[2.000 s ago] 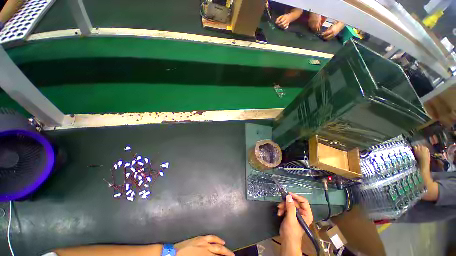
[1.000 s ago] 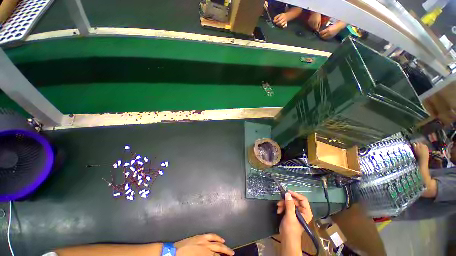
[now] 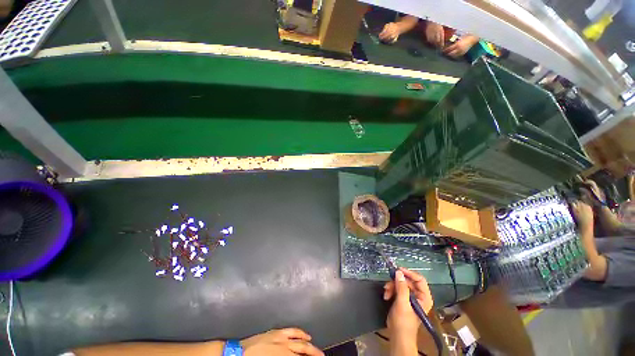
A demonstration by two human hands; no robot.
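My right hand (image 3: pixel 406 299) holds the soldering iron (image 3: pixel 416 304) by its black handle, its tip over the speckled silvery patch (image 3: pixel 362 259) on the green board (image 3: pixel 356 183). Thin silvery solder strands (image 3: pixel 418 262) lie beside the tip. My left hand (image 3: pixel 280 343) rests at the bench's near edge, cut off by the lower frame edge; its fingers lie flat, with nothing seen in them. A loose pile of connector leads (image 3: pixel 186 245), white plugs with thin dark red wires, lies on the bench left of centre. A brown ring (image 3: pixel 369 214) stands on the green board.
A purple-rimmed fan (image 3: pixel 33 228) is at left. A cardboard tray (image 3: pixel 462 219) and a tall green wrapped stack (image 3: pixel 487 132) stand at right, beside board trays (image 3: pixel 539 243). Circuit boards (image 3: pixel 356 126) lie on the green conveyor belt (image 3: pixel 209 132). Other people's hands (image 3: pixel 398 29) show beyond and at right.
The circuit boards on the belt have moved left. My hands and the iron have stayed almost in place. The view has shifted slightly.
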